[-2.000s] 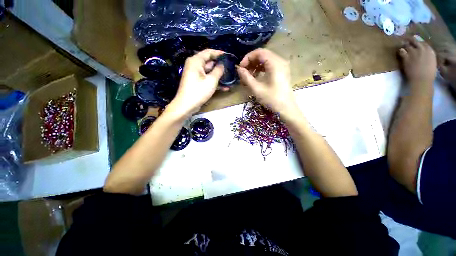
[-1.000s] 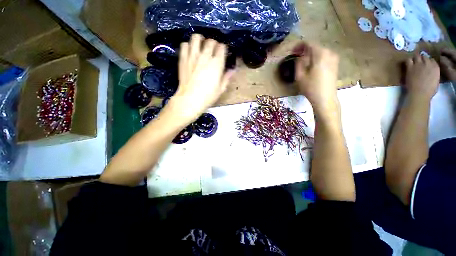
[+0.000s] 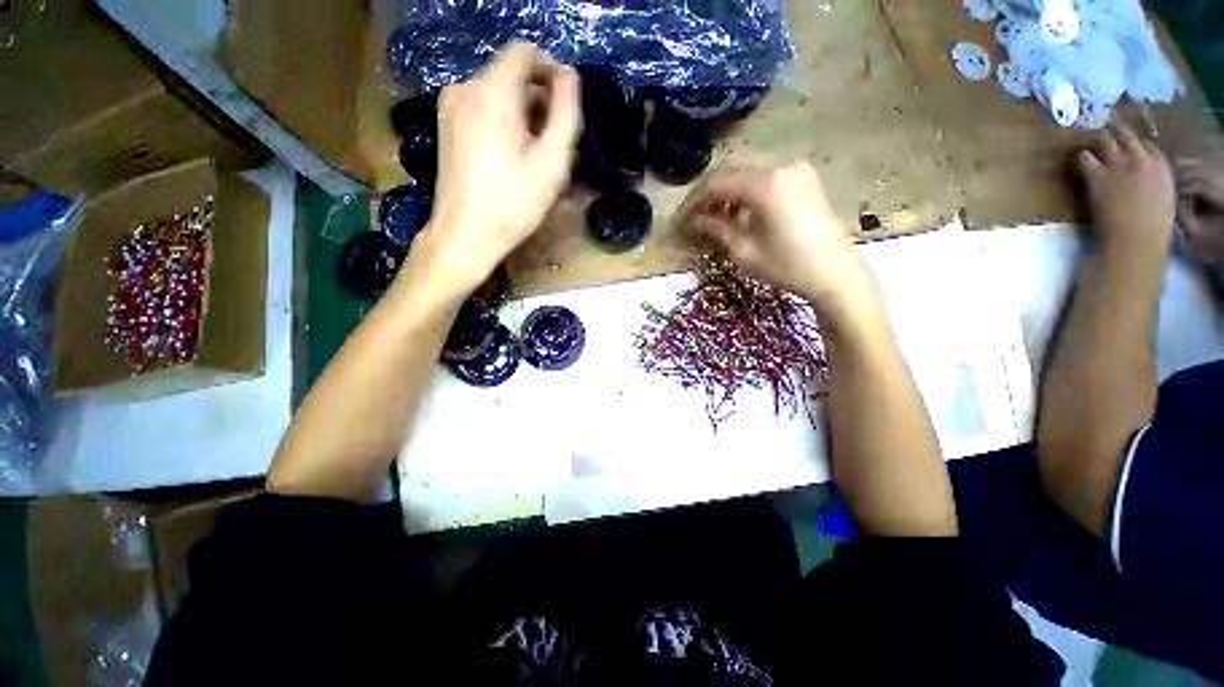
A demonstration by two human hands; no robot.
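My left hand (image 3: pixel 503 154) is over the heap of round black plastic housings (image 3: pixel 611 134), fingers bent; whether it holds one cannot be told. My right hand (image 3: pixel 772 228) is at the top edge of the tangled pile of red and black wired components (image 3: pixel 736 342), fingers curled and blurred; its hold cannot be told. A single black housing (image 3: pixel 620 218) lies on the cardboard between my hands. More black housings (image 3: pixel 552 337) lie on the white sheet by my left forearm.
A clear plastic bag (image 3: pixel 591 40) lies behind the heap. An open cardboard box (image 3: pixel 235 289) of red and silvery pieces stands at left. White plastic discs (image 3: pixel 1074 61) are piled at upper right. Another person's forearm (image 3: pixel 1107 322) rests at the right on the white sheet (image 3: pixel 644 463).
My right hand has moved left and down to the wire pile, without the dark housing it held. A housing now lies between my hands. My left hand has moved slightly up and left.
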